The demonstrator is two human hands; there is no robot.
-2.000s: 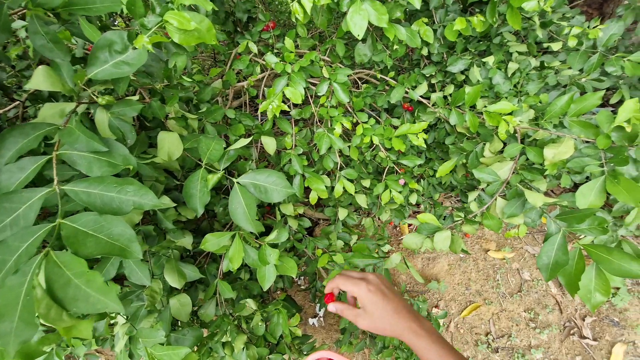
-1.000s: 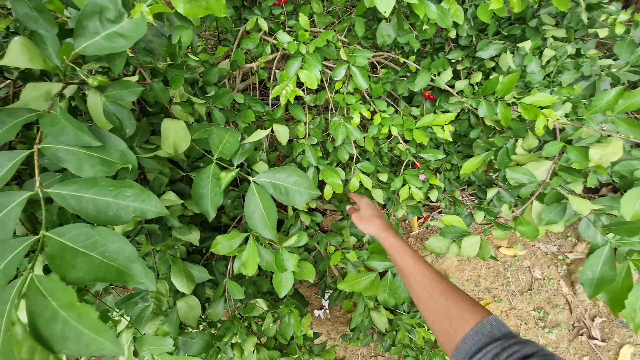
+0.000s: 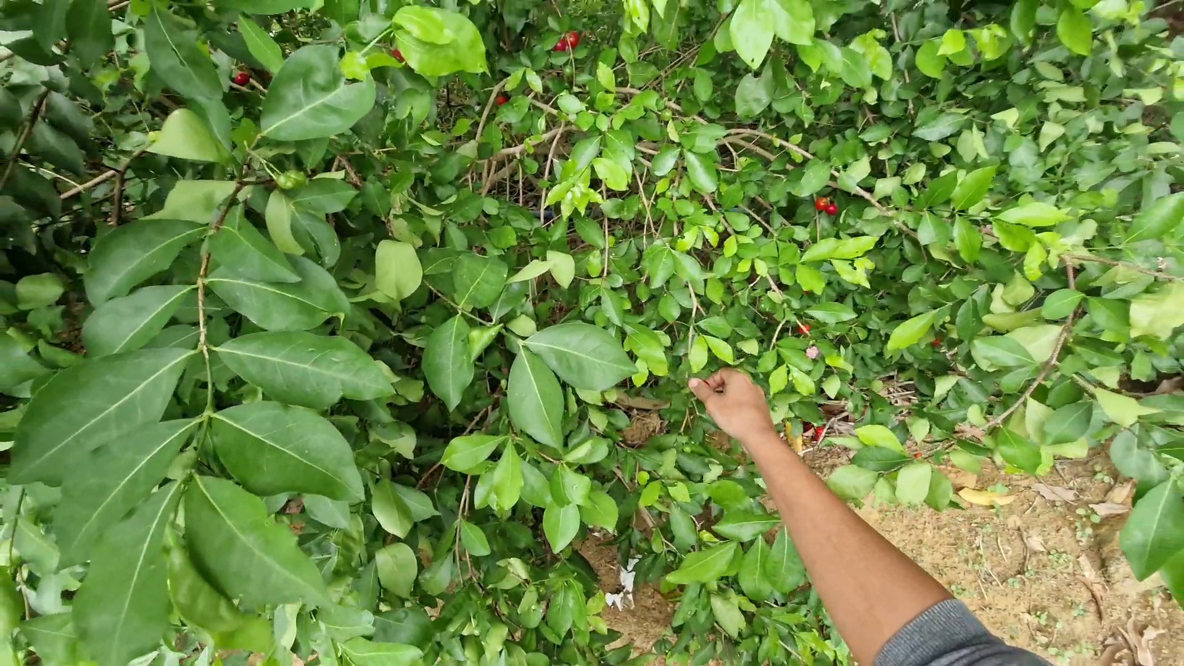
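My right hand (image 3: 733, 404) reaches into the shrub from the lower right, its fingers curled at a thin leafy twig (image 3: 692, 324). Whether the fingers grip the twig or anything else cannot be made out. Past the hand, up and to the right, a pair of red berries (image 3: 825, 205) hangs among the leaves. A pink flower (image 3: 812, 352) is nearer to the hand. More red berries (image 3: 567, 41) show near the top edge. One green unripe fruit (image 3: 290, 179) sits on a branch at the upper left. My left hand is out of view.
Large-leafed branches (image 3: 205, 342) stand close on the left. Bare sandy soil (image 3: 1008, 555) with dry leaves lies at the lower right, under a low branch (image 3: 1045, 370). A white scrap (image 3: 622, 585) rests on the ground below the shrub.
Two seconds ago my right hand held a red berry low in the shrub. It has since moved up into the leaves, and that berry is no longer seen.
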